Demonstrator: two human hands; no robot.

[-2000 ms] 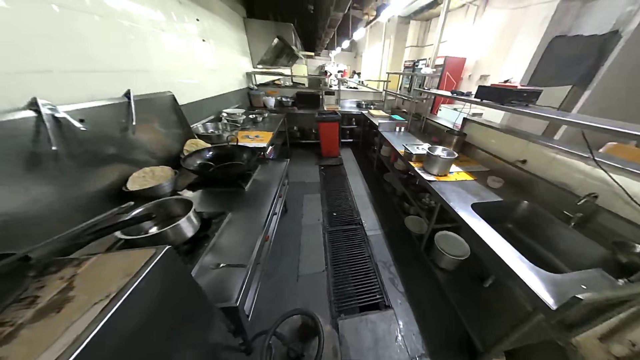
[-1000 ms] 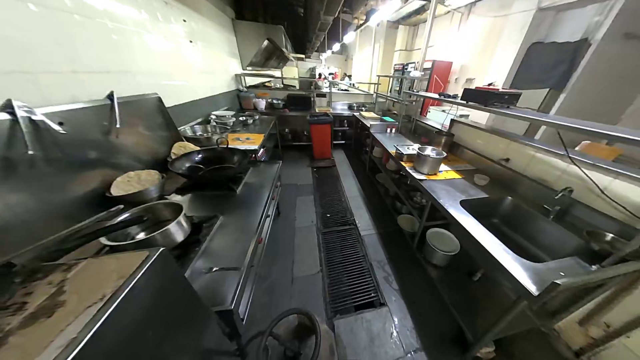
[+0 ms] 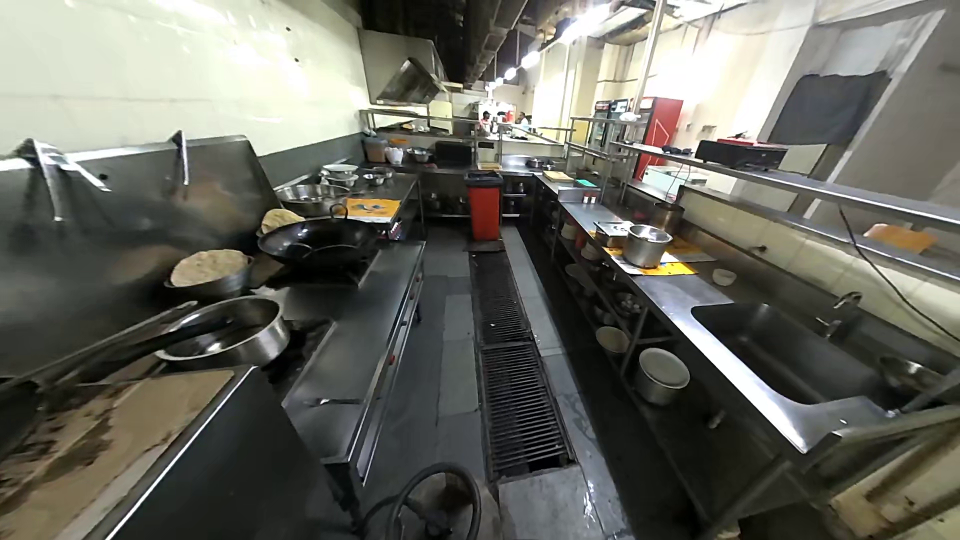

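Note:
Neither my left hand nor my right hand shows in the head view, so what they hold or touch is hidden. On the left, a black wok (image 3: 318, 241) sits on the stove (image 3: 352, 300). Nearer stands a steel pot (image 3: 259, 341) with a dark handle lying across it. Behind that pot, a bowl heaped with pale, crumbly food (image 3: 208, 268) rests by the steel backsplash. Across the aisle, a tall steel pot (image 3: 646, 246) stands on a yellow sheet (image 3: 679, 268) on the counter, left of a sink (image 3: 787, 360) with a tap (image 3: 838, 311).
A metal floor grate (image 3: 523, 405) runs along the aisle toward a red bin (image 3: 485, 206). A black handwheel (image 3: 435, 499) stands low in front. The right counter's corner (image 3: 806, 442) juts toward the aisle, with pots (image 3: 661, 377) beneath it. People (image 3: 523, 120) are far back.

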